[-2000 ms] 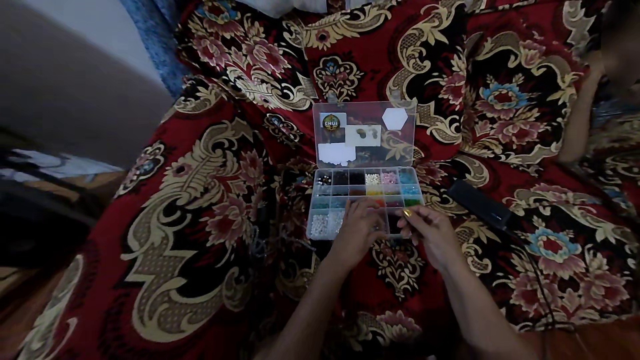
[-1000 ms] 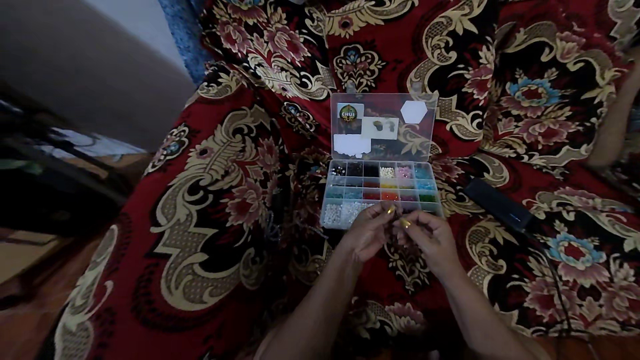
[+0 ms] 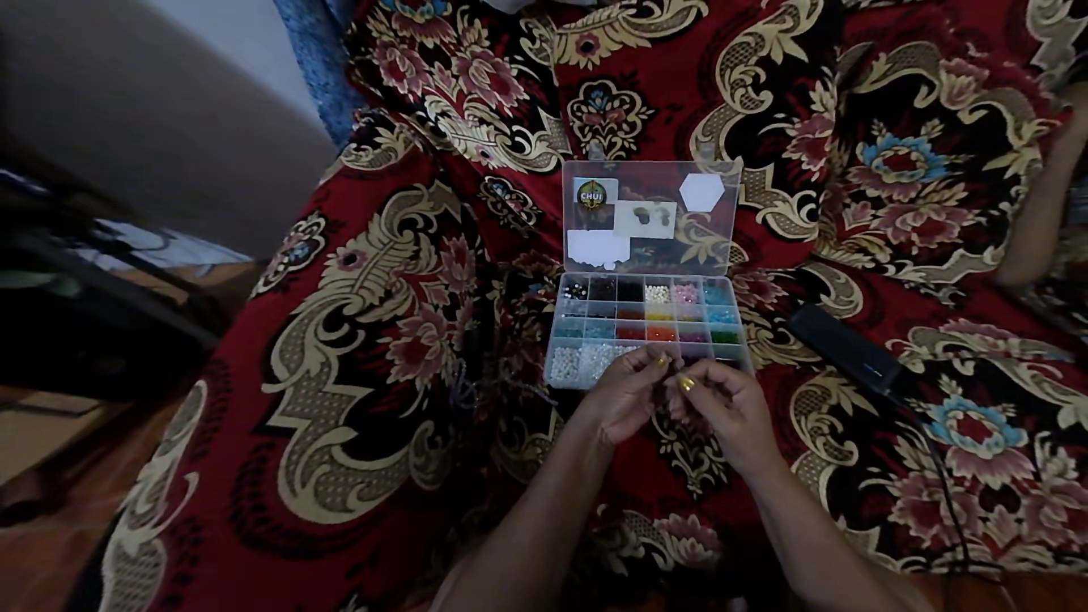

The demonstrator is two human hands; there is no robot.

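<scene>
My left hand [image 3: 627, 395] and my right hand [image 3: 721, 408] meet fingertip to fingertip over the near edge of a clear plastic bead organizer [image 3: 563, 384]. Both have thumb and finger pinched together; whatever lies between them is too small to make out. The organizer stands with its lid [image 3: 650, 255] raised. Its compartments hold white beads [image 3: 564, 364], orange beads [image 3: 661, 333], green beads [image 3: 724, 337], pink beads [image 3: 685, 294] and others. My hands hide part of the front row. To the left of the box, a thin strand [image 3: 484, 389] lies on the patterned cloth.
A red, black and gold floral cloth [image 3: 340, 374] covers the seat. A black rectangular device [image 3: 845, 347] with a cable [image 3: 943, 476] lies right of the organizer. At the far right edge is another person's arm [image 3: 1041, 204]. Dark furniture [image 3: 76, 314] stands at the left.
My hands have come back from over the compartments to the organizer's near edge, where the fingertips are now close together.
</scene>
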